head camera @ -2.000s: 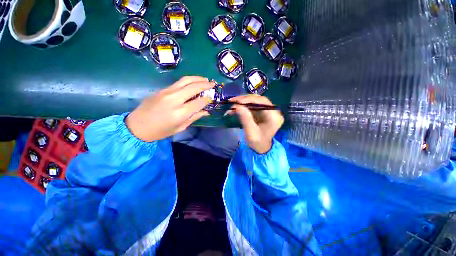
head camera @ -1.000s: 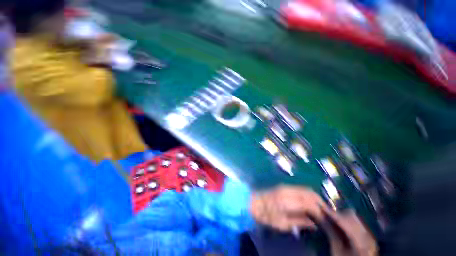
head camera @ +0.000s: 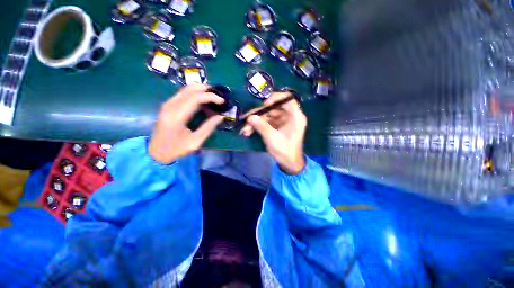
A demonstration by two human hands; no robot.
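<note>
My left hand holds a dark round disc between thumb and fingers near the bench's front edge. A round housing with a white and yellow rectangle shows just below the disc, at my left thumb tip. My right hand holds dark tweezers like a pen, with the tip pointing left at the housing. Whether the tip touches it is blurred. Several more round housings with white and yellow rectangles lie on the green bench beyond my hands.
A sticker roll and a long sticker sheet lie at the upper left. A large stack of clear blister trays stands at the right. A red compartment tray with housings is low at the left, with a yellow sleeve beyond it.
The view swung left to a person in yellow, then came back to the bench. Compared with the earliest frame, my left fingers are wider apart, with the dark disc raised above the housing.
</note>
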